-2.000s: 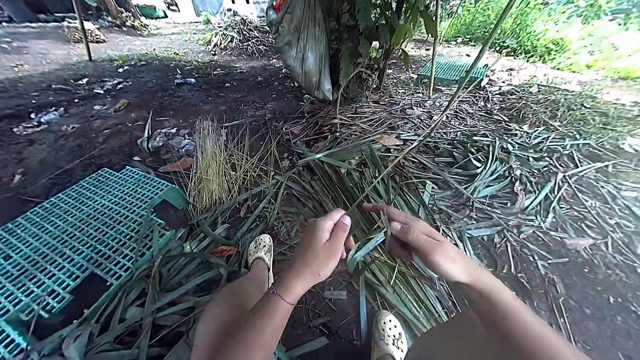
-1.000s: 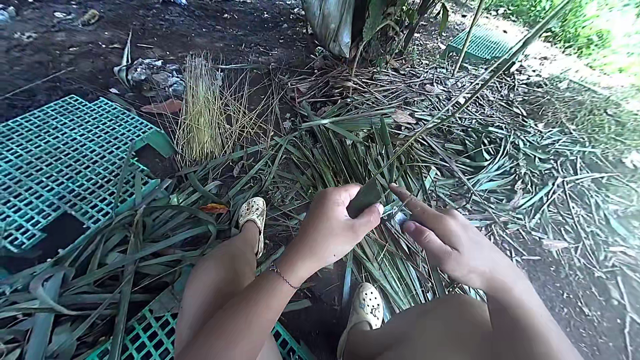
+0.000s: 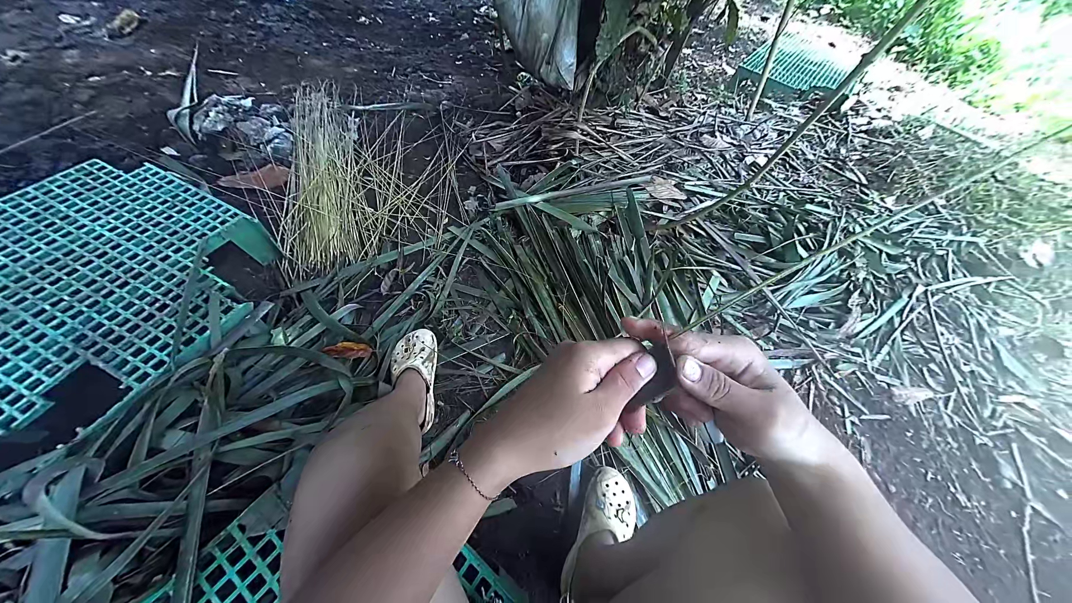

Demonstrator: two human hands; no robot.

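Note:
My left hand (image 3: 578,402) grips a small dark flat piece (image 3: 656,377), perhaps a blade or a folded leaf; which one I cannot tell. My right hand (image 3: 720,381) pinches at its right side, thumb and fingers closed on a thin leaf rib (image 3: 779,272) that runs up and to the right. The two hands almost meet. Beneath and beyond them lies a bundle of long green palm leaflets (image 3: 544,276). A sheaf of thin yellowish ribs (image 3: 322,184) stands at the upper left of the hands.
Green plastic grating (image 3: 109,251) lies at left, with loose leaf strips (image 3: 193,427) beside it. More strips and dry stalks (image 3: 837,218) cover the ground at right. A whitish sack (image 3: 544,38) hangs by a plant at the top. Another green grate (image 3: 796,65) is at upper right.
My hands have come closer together around the dark piece. The right fingers, apart from it a second ago, are now closed beside it.

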